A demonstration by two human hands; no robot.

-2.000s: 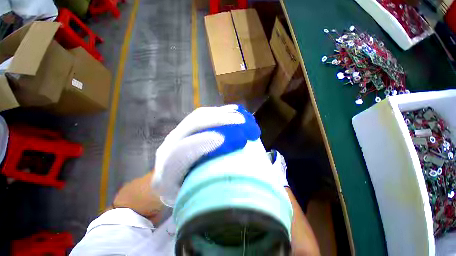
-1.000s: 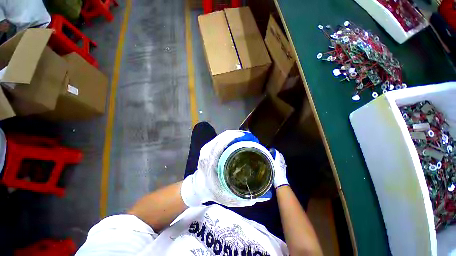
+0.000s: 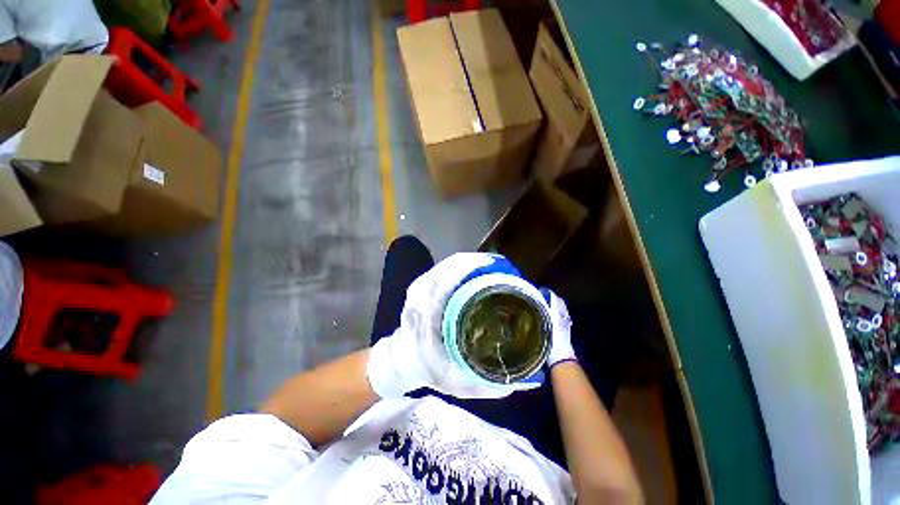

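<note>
A pale mint-green bottle (image 3: 503, 335) stands open in front of my chest, its round mouth facing up with dark liquid inside. My left hand (image 3: 424, 321), in a white knit glove with blue coating, is wrapped around the bottle from the left and far side. My right hand (image 3: 559, 330), gloved the same way, is at the bottle's right side, mostly hidden behind it. Whether it grips the bottle or holds something else cannot be told.
A green bench (image 3: 681, 286) on the right bears a white foam box (image 3: 780, 325) of boards, a loose heap of wired boards (image 3: 735, 108) and a white tray (image 3: 789, 35). Cartons (image 3: 469, 89) stand beside it. Red stools (image 3: 89, 316), an open carton (image 3: 79, 138) and a person's sleeve (image 3: 59, 25) are left.
The bottle has come down from close to the camera to chest height, its mouth now facing up. Since one second ago the hands and bottle have barely moved.
</note>
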